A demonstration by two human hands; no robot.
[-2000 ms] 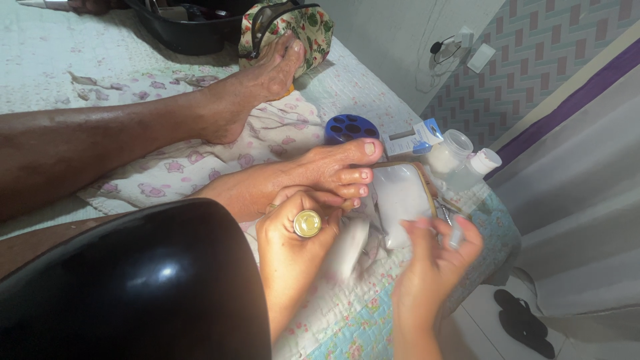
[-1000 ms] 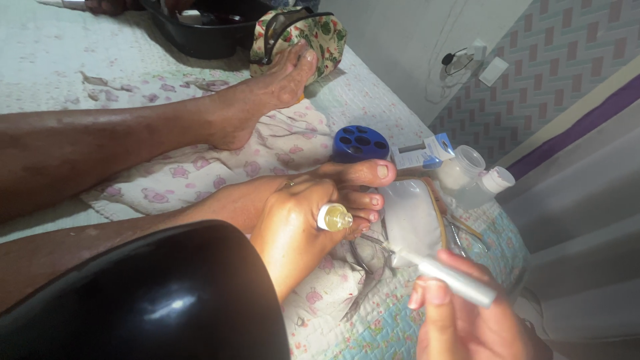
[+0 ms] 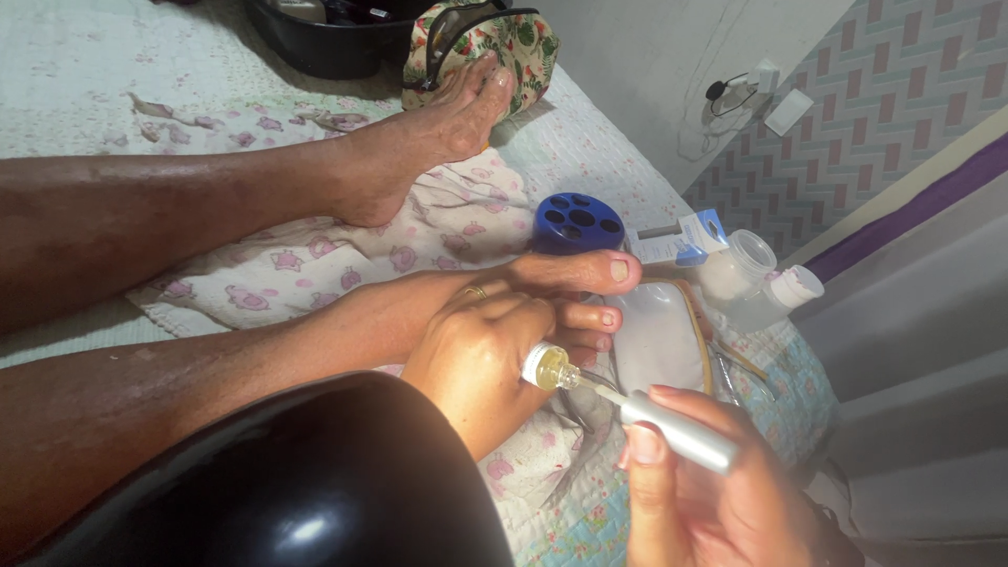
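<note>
My left hand, with a ring on one finger, rests on another person's nearer foot and grips a small glass nail polish bottle of yellowish liquid. The bottle is uncapped and tilted, its neck pointing right. In my right hand is the silver cap of a nail polish brush, held between thumb and fingers. The brush's tip is at the mouth of the bottle; whether it is inside cannot be told. The person's other foot lies farther back, against a floral zip pouch.
Beyond the nearer foot stand a blue round holder with holes, a printed package, a clear jar and a white-capped bottle. A clear pouch lies by the toes. A black basin is at the back; a glossy black shape blocks the lower left.
Two seconds ago my right hand was over the clear pouch's far edge. One second ago the brush was near the small toes; now its tip is at the bottle's mouth.
</note>
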